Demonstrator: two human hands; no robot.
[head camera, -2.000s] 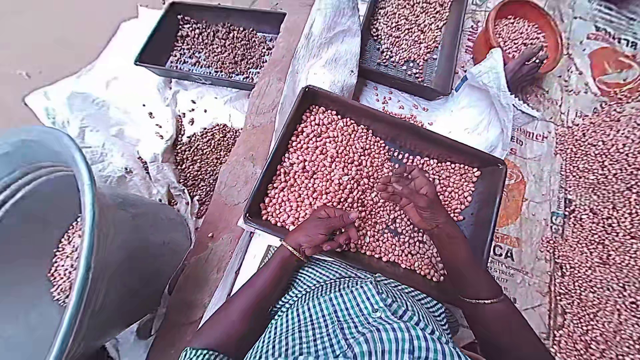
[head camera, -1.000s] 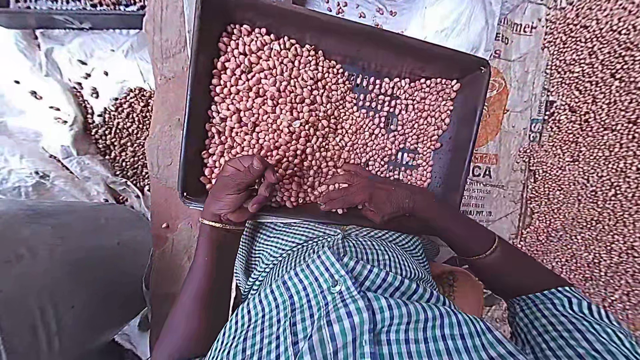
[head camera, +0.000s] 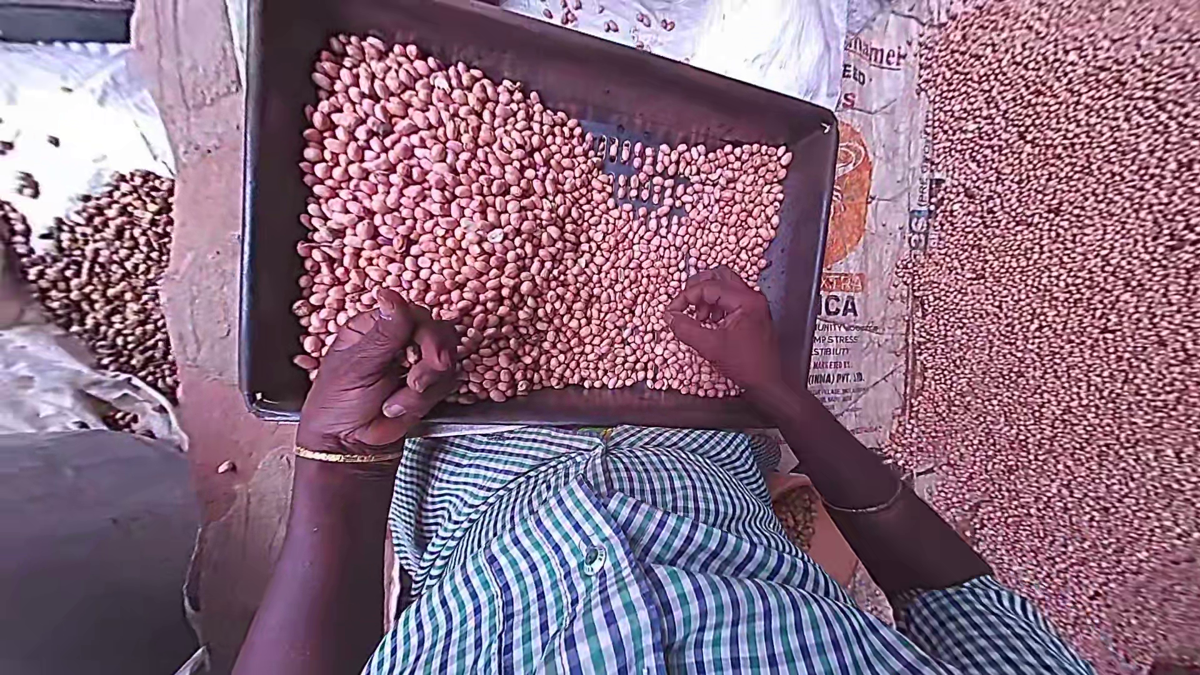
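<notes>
A dark rectangular tray (head camera: 825, 225) with slots in its bottom lies before me, tilted a little. Shelled peanuts (head camera: 450, 206) cover most of it, piled thicker on the left and spread thinner on the right. Over its near left corner is my left hand (head camera: 380, 375), fingers curled in; a peanut seems to show between the fingers. My right hand (head camera: 727, 328) is above the peanuts at the right side, thumb and forefinger drawn together; whether something small is between them cannot be made out.
Peanuts in a wide spread (head camera: 1059, 309) cover the right side, beside a printed sack (head camera: 872, 281). At left, darker kernels (head camera: 112, 272) lie on white sheeting (head camera: 84, 103). A grey metal vessel (head camera: 94, 553) stands at lower left. Another dark tray's edge (head camera: 66, 21) shows at upper left.
My right hand has moved from the tray's near middle to its right side. My left hand stays near the near left corner. The view has shifted down and closer since the first frame.
</notes>
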